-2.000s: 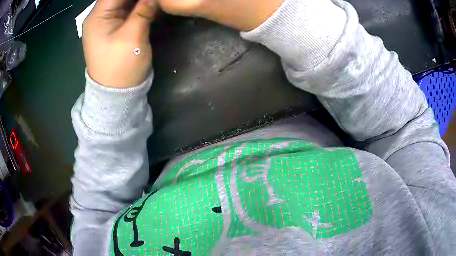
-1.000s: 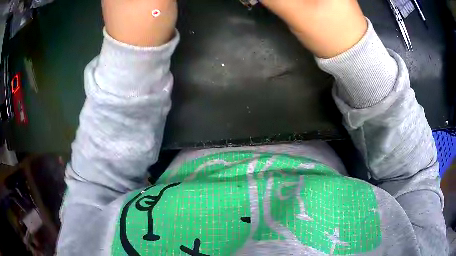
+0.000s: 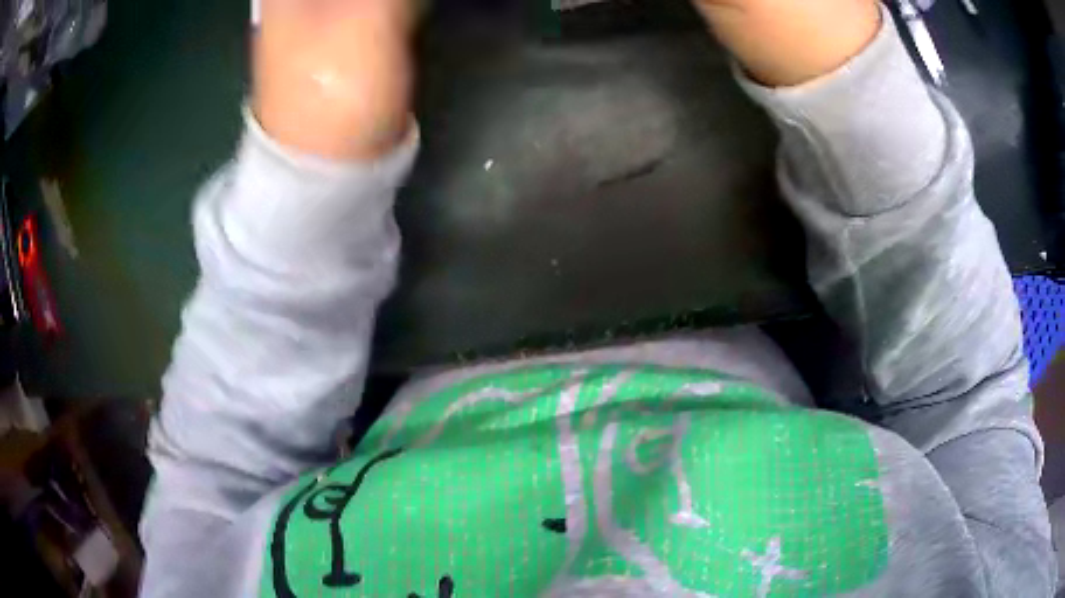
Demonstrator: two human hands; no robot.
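Note:
My left hand [image 3: 333, 70] shows at the upper left, blurred and cut off by the top edge; only the wrist and the back of the hand are in view, no fingers. My right hand [image 3: 800, 29] is at the top right, also cut off, with only the wrist and lower hand showing. A small pale piece of something [image 3: 575, 4] shows at the top edge between the hands; what it is and whether a hand touches it cannot be told.
The worn dark green mat [image 3: 584, 234] lies in front of me. A red-handled tool [image 3: 39, 286] is at its left edge. Thin silver tools [image 3: 926, 49] lie at the upper right. A blue plastic stool [image 3: 1039, 321] is at the right. Clear plastic [image 3: 41, 53] shows at upper left.
Both hands were close together at the top two seconds ago and are now apart, the right one further right. The view has shifted, and the silver tools have come into view.

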